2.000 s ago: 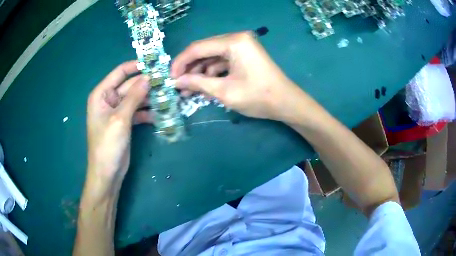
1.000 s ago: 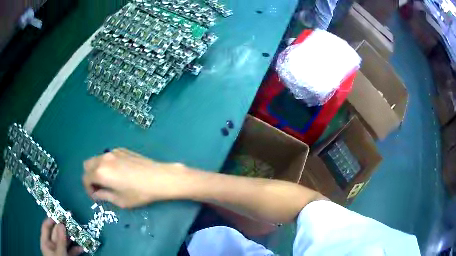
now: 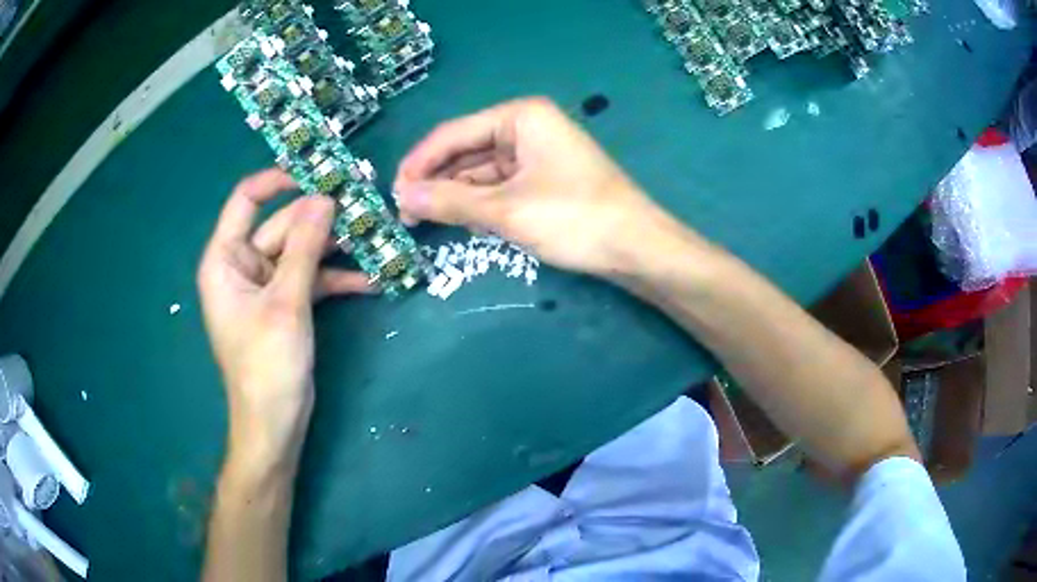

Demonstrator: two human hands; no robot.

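Note:
My left hand (image 3: 264, 267) grips the lower part of a green circuit board strip (image 3: 298, 136), its thumb on the strip's left edge. The strip slants from upper left to lower right and bears repeated dark components and white parts. My right hand (image 3: 461, 188) is just right of the strip, thumb and forefinger pinched together on what looks like a tiny white part, partly hidden by the fingertips. A loose pile of small white parts (image 3: 483, 262) lies on the green mat beside the strip's lower end, below my right hand.
More strips (image 3: 389, 40) lie beyond the held one. Stacked PCB panels (image 3: 773, 34) are at the far right. Black bits (image 3: 867, 223) lie near the right edge. White tubes (image 3: 34, 466) are at lower left. A cardboard box (image 3: 847, 324) and bubble wrap (image 3: 987, 216) are at right.
The view has swung back left from the stacked panels and boxes. My right hand, away from the strip a second ago, is now close beside it. My left hand still holds the strip.

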